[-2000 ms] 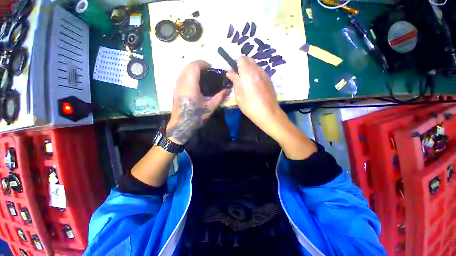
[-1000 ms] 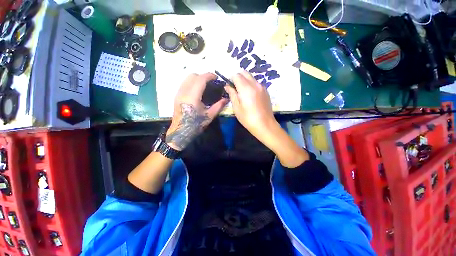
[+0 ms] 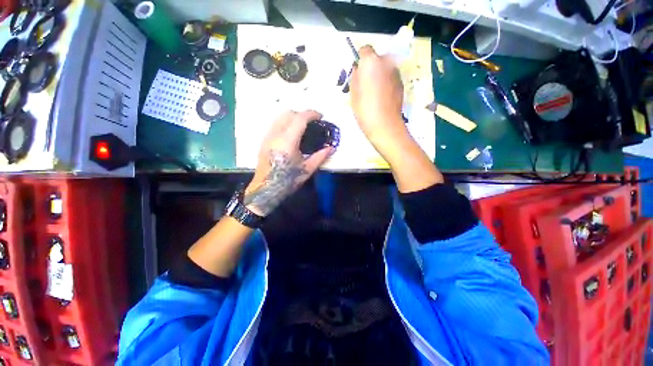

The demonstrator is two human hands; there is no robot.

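Note:
My left hand [image 3: 281, 154] holds a round dark watch head [image 3: 318, 136] by its edges over the front of the pale sheet [image 3: 250, 100]. My right hand [image 3: 377, 89] holds a thin dark tool [image 3: 353, 50], its end pointing up and away from me, above the sheet. A few dark inserts [image 3: 343, 77] show just left of my right hand; the others are mostly hidden under it. Two round case rings [image 3: 258, 63] lie at the sheet's upper left. The tool's working tip cannot be made out clearly.
A vented grey box [image 3: 107, 86] with a red switch stands left, beside a dotted sheet [image 3: 175, 99]. A tan strip [image 3: 455, 117] and a black fan [image 3: 555, 100] lie right. A dropper bottle [image 3: 405, 37] is at the sheet's far edge. Red trays [image 3: 100, 250] stand below on both sides.
My right hand has moved from beside the watch head, away and to the right, over the dark inserts with the tool. My left hand still holds the watch head.

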